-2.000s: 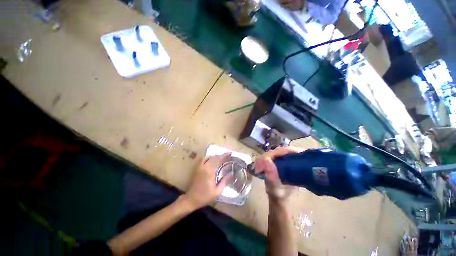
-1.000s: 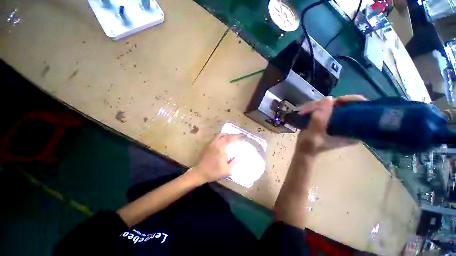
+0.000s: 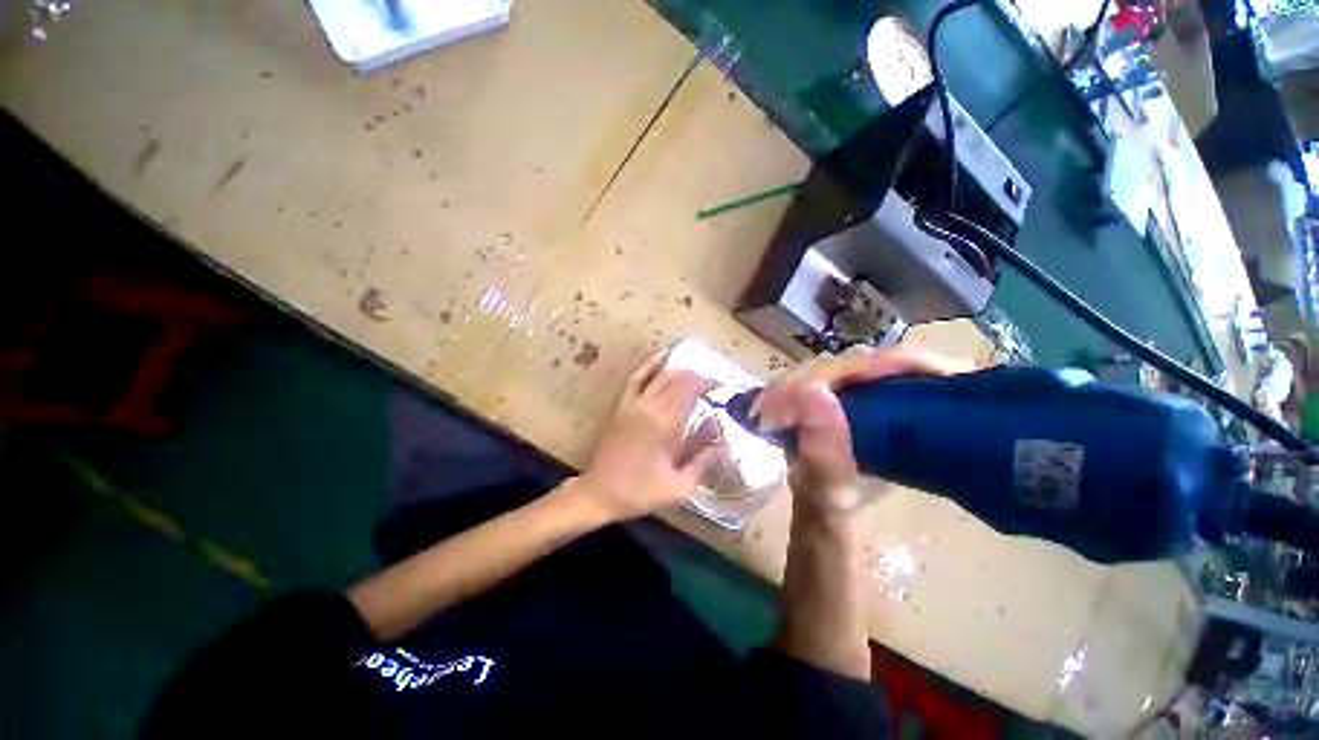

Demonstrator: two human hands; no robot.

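Observation:
A round housing (image 3: 735,460) sits on a white assembly fixture (image 3: 700,356) near the bench's front edge. My left hand (image 3: 645,445) rests on the housing's left side, fingers on its rim, holding it. My right hand (image 3: 825,412) grips the dark-blue electric screwdriver (image 3: 998,455) near its nose. The screwdriver lies nearly level, its black nose over the upper part of the housing. The driver tip and any screw are too small and blurred to tell.
The screw feeder (image 3: 897,231) stands just beyond the fixture, with a black cable (image 3: 1078,301) over it. A green strip (image 3: 749,201) lies beside it. Another white fixture (image 3: 420,32) is at the top left. A round part (image 3: 898,58) lies on the green conveyor.
My right hand has brought the screwdriver from the feeder's pick-up end back to the housing. My left hand has stayed on the housing.

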